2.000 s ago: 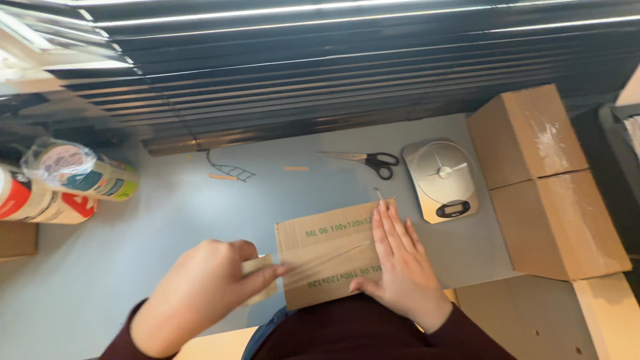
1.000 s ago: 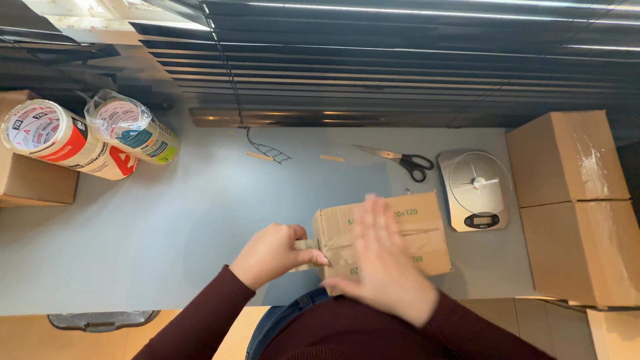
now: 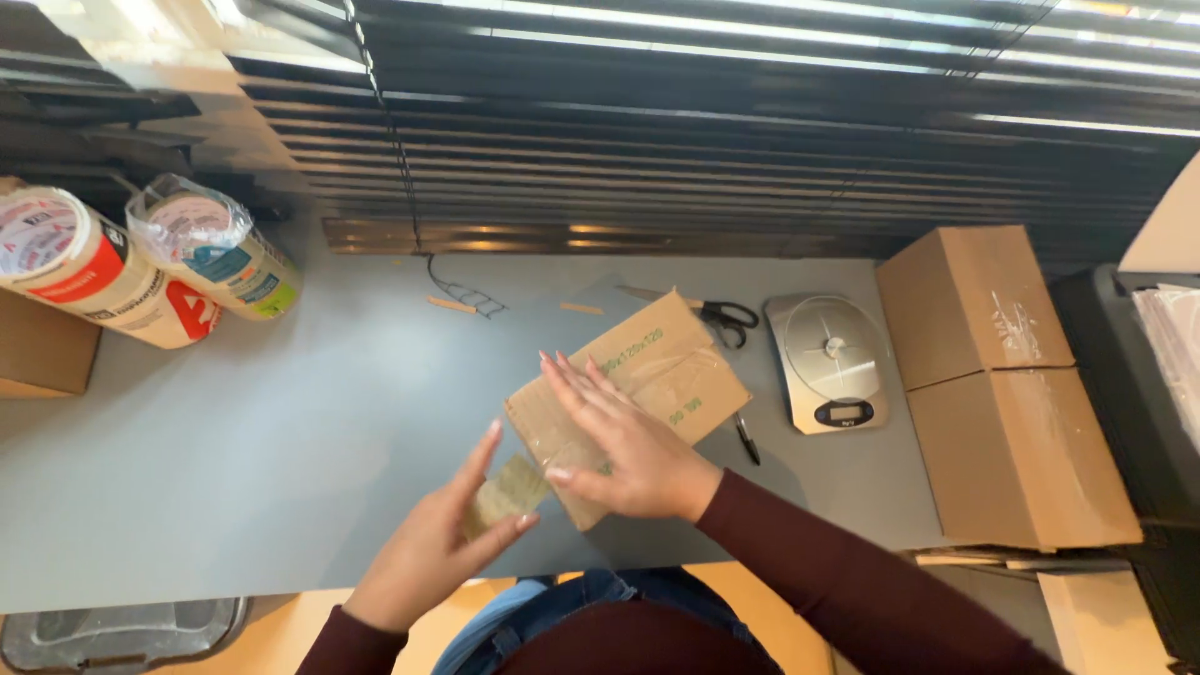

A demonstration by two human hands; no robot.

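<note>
A small cardboard box lies turned at an angle on the grey table, with green print and clear tape along its top. My right hand rests on its left part, palm down, fingers fairly straight. Left of the box my left hand has thumb and fingers spread around a roll of tape, which touches or nearly touches the box's left end; whether the fingers grip it is unclear. Behind the box lie scissors with black handles, their blades partly hidden by the box. A black pen lies to its right.
A kitchen scale stands right of the scissors, beside cardboard boxes. Packs of tape rolls lie at the left by another box. Window blinds hang along the back edge, their cord on the table near paper strips.
The box has turned, its right end now pointing farther back. The right hand has slid toward the box's left end. My left hand's fingers have spread, and the pen has come into sight.
</note>
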